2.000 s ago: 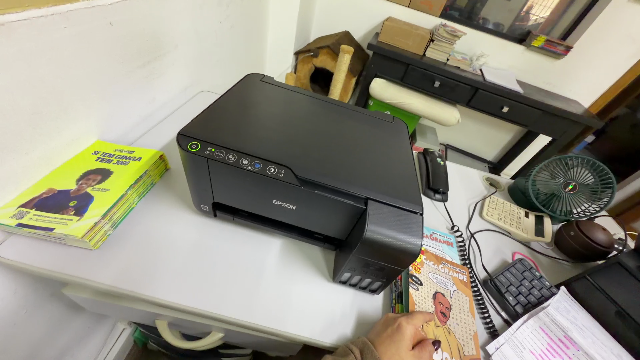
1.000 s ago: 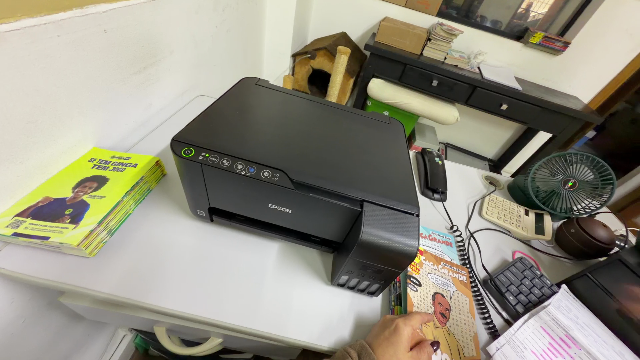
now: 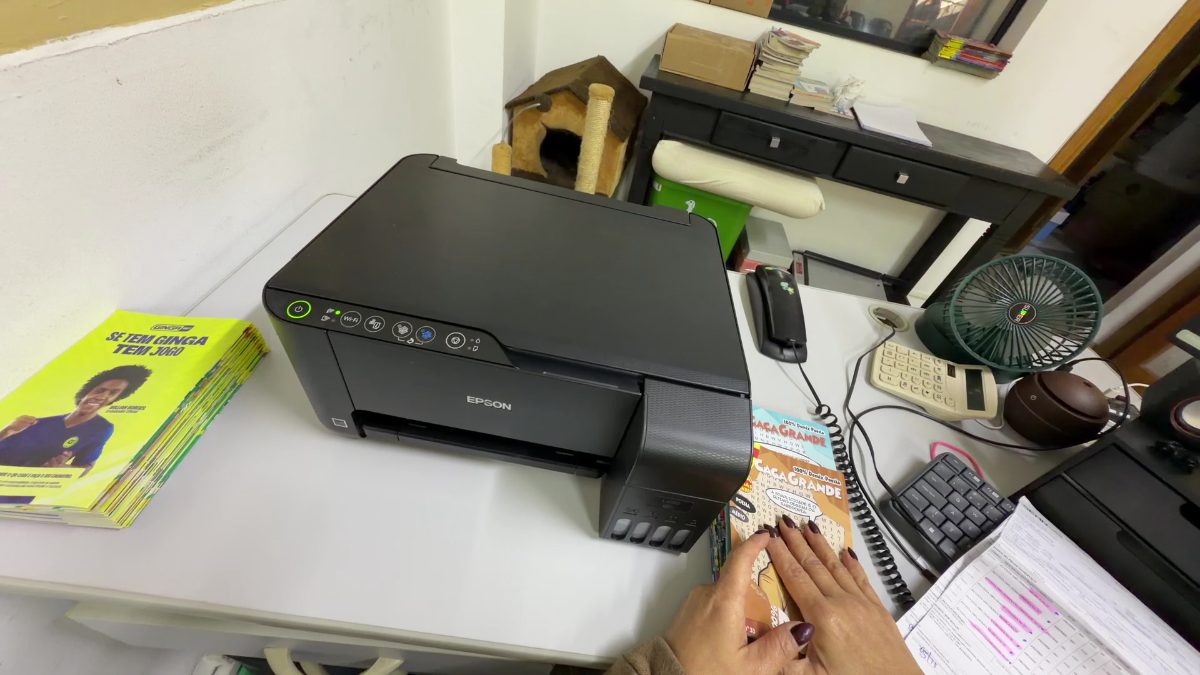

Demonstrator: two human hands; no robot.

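My left hand (image 3: 720, 600) rests on the lower left part of an orange puzzle magazine (image 3: 811, 469), index finger and thumb apart and the other fingers hidden. Beside it, my right hand (image 3: 834, 600) lies palm down on the same cover, fingers slightly spread. The left thumb touches or overlaps the right hand; which is not clear. Under the orange magazine a blue-covered one (image 3: 792, 431) sticks out at the top. A black Epson ink-tank printer (image 3: 525, 272) stands immediately left of the magazines, its power button lit green.
A stack of yellow magazines (image 3: 122, 394) sits on the white desk (image 3: 375, 534) at left. Right of my hands are a coiled cord (image 3: 858, 497), telephone handset (image 3: 778, 309), calculator (image 3: 933, 380), green fan (image 3: 1022, 314), black keyboard (image 3: 952, 506) and marked papers (image 3: 1022, 600). Behind stands a dark console table (image 3: 844, 141).
My right hand has come into view and now lies on the orange magazine. My left hand was there alone in the earlier frames. The printer and yellow stack have not moved.
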